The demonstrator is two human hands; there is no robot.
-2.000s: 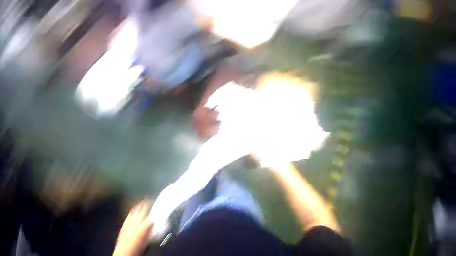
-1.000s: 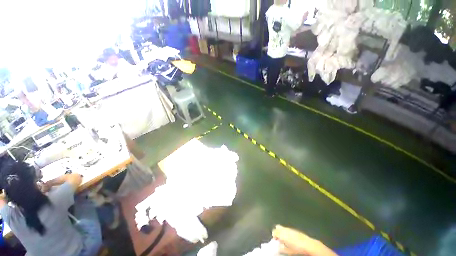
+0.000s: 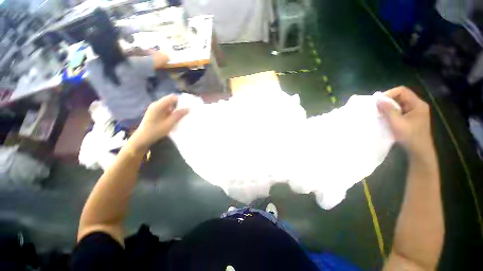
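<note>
A bright white garment piece (image 3: 349, 140) is spread in the air between my two bare hands, in front of my body. My left hand (image 3: 161, 119) pinches its upper left corner. My right hand (image 3: 405, 116) grips its upper right end. The cloth is overexposed, so its folds and seams do not show. Behind it, more white cloth (image 3: 259, 103) lies heaped on a brown carton (image 3: 255, 80); the border between the two whites cannot be told.
A seated person (image 3: 119, 79) works at a sewing table (image 3: 196, 61) at the upper left. White cloth (image 3: 98, 145) hangs low behind them. A grey plastic stool (image 3: 291, 26) stands at the top. Yellow-black tape (image 3: 328, 87) crosses the green floor.
Both hands are now in view, raised and apart, with the white piece stretched between them. One second ago only one hand showed at the bottom edge. The view has turned down and left.
</note>
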